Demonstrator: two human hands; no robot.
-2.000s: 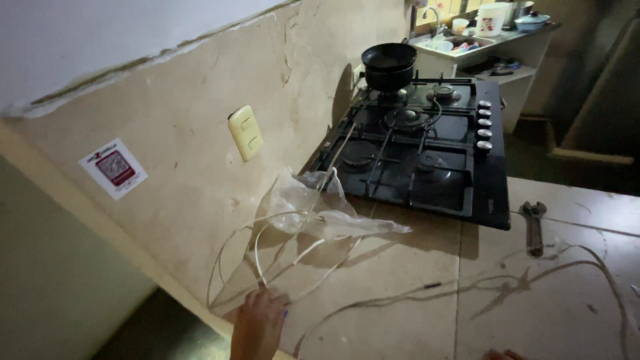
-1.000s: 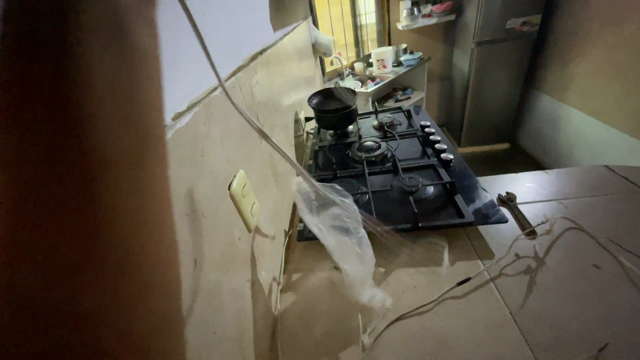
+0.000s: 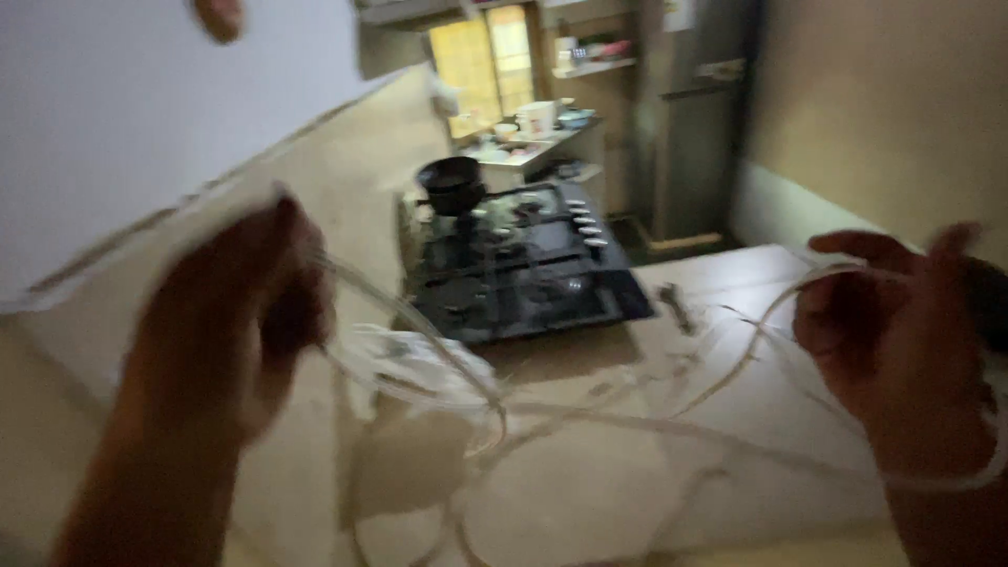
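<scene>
My left hand (image 3: 236,315), raised at the left, is closed around a pale electrical cable (image 3: 417,323) that loops out toward the middle. At the right, my right hand (image 3: 890,331) grips another stretch of the cable between thumb and fingers. Both hands are blurred. Between them the cable crosses over itself above the tiled counter (image 3: 583,488). A clear plastic bag (image 3: 425,366) lies by the wall, partly behind the cable. Beyond it sits a black gas cooktop (image 3: 520,268). An adjustable wrench (image 3: 677,309) lies to the right of the cooktop.
A black pot (image 3: 451,185) stands on the cooktop's far left burner. The tiled wall (image 3: 354,181) runs along the left. Farther back are a sink counter with dishes (image 3: 512,153) and a refrigerator (image 3: 693,157). A fingertip-like blurred shape (image 3: 219,17) shows at the top left.
Both hands are now raised in view holding cable; two seconds ago one hand was low at the counter. The cable has been lifted and spread between them.
</scene>
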